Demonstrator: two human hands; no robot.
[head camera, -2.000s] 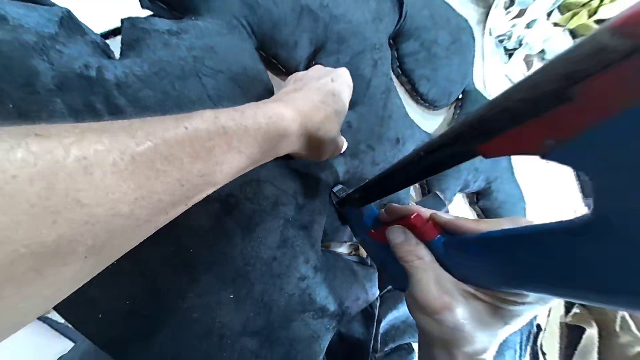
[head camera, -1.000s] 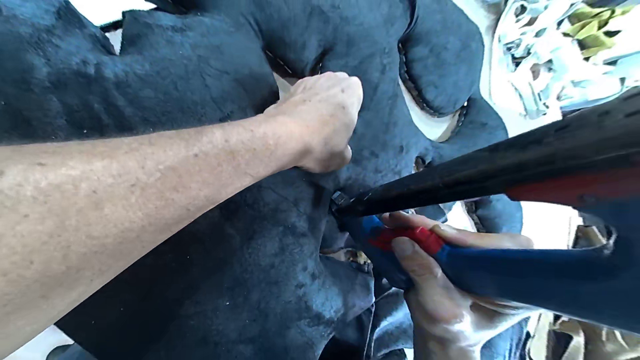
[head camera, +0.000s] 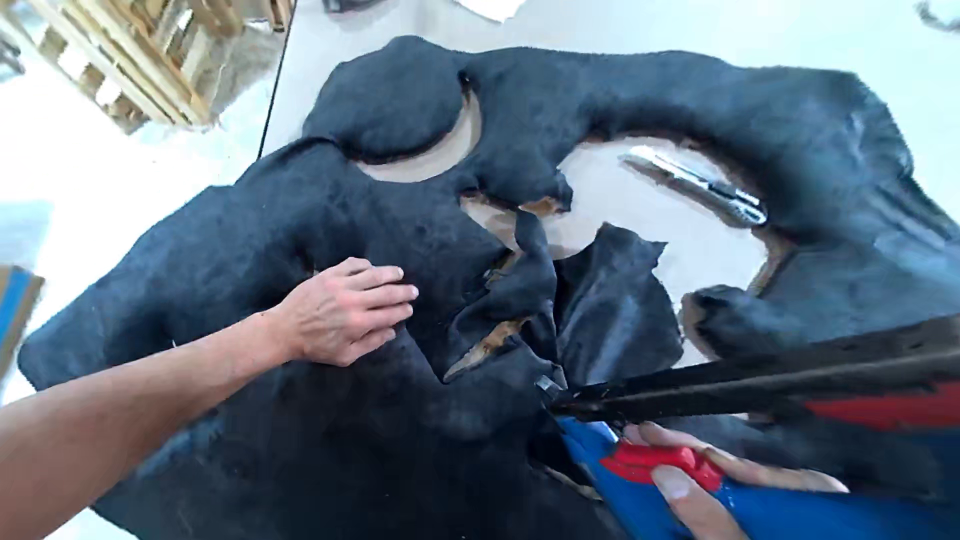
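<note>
A dark blue-black leather hide (head camera: 375, 420) with curved cutouts and torn-looking slits lies spread over a white surface. My left hand (head camera: 349, 311) rests palm down on the hide at left of centre, fingers slightly apart, holding nothing. My right hand (head camera: 701, 502), at the lower right, grips a blue hand-held tool (head camera: 637, 502) with a red trigger and a long black bar, which looks like a staple gun. Its metal tip touches or hovers just over the hide near the slits; I cannot tell which. Part of my right hand is hidden behind the tool.
A slim silver metal tool (head camera: 697, 184) lies inside a large cutout, on the white table (head camera: 600, 22). Wooden pallets (head camera: 142, 60) stand beyond the table edge at the upper left. A brown box edge with a blue stripe (head camera: 15, 300) shows at far left.
The view has shifted widely and now shows more of the hide and the table. My left hand has gone from loosely closed on the hide to lying flat with its fingers extended.
</note>
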